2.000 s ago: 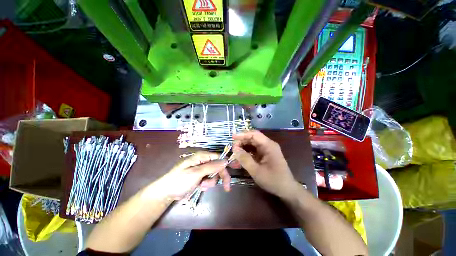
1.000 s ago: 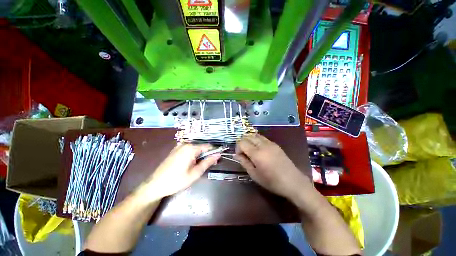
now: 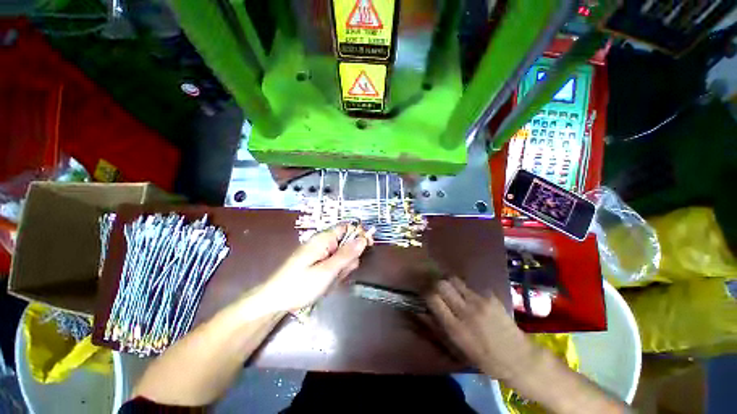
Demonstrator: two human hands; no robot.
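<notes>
Grey cables with gold-coloured tips (image 3: 355, 232) stick out from the fingertips of my left hand (image 3: 323, 260), over the board. Thin ends also show below that hand. My right hand (image 3: 469, 319) is blurred, low over the board at the right end of a narrow metal bar (image 3: 388, 297); whether its fingers grip the bar is not clear. A crosswise stack of cables (image 3: 364, 217) lies at the press plate's front edge, with thin pale strands running back under the green block. A large fanned bundle of cables (image 3: 166, 279) lies on the left of the board.
The green press block (image 3: 355, 149) stands over a steel plate (image 3: 242, 182) behind the brown board (image 3: 259, 234). An open cardboard box (image 3: 73, 242) is left. A phone (image 3: 549, 204), red tray (image 3: 578, 291) and keypad (image 3: 553, 121) are right. White bins (image 3: 626, 348) stand both sides.
My right hand has moved away from my left, right and toward me, to the bar's right end. My left hand still holds cables, their gold tips now showing. The view has shifted slightly.
</notes>
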